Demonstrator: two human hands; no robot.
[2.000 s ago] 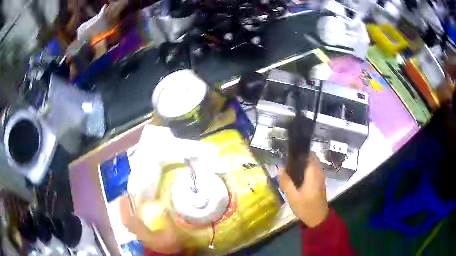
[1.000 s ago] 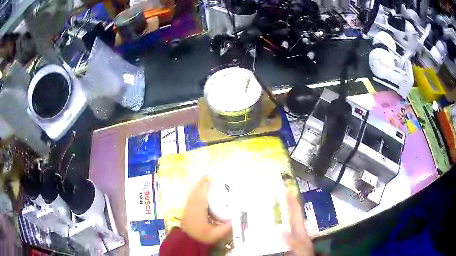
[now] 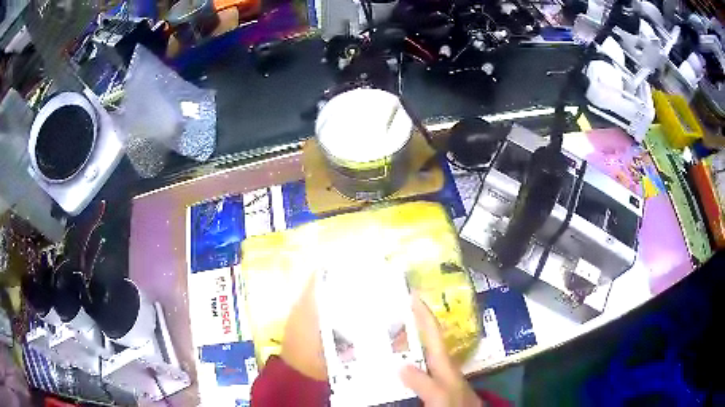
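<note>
An overexposed white plastic housing [image 3: 370, 318] lies over the front of the yellow work pad [image 3: 278, 246], its flat part towards me. My left hand [image 3: 304, 338] holds its left side; the fingers are partly hidden and washed out by glare. My right hand [image 3: 433, 362] grips its right edge, with fingers along the side and the thumb on the face. The black electric screwdriver [image 3: 534, 207] lies over the silvery screw tray [image 3: 608, 207], right of the pad, with no hand on it.
A round tub [image 3: 364, 143] with a stick stands on brown cardboard behind the pad. Part-built white units [image 3: 131, 318] stand at left. A round-faced device [image 3: 65, 143] and screw bags [image 3: 195, 127] are back left. A yellow bin [image 3: 676, 119] and white housings [image 3: 616, 87] are back right.
The screwdriver has gone from my right hand to the tray. Both hands now hold the housing; the round white part seen earlier no longer shows separately. The view has shifted.
</note>
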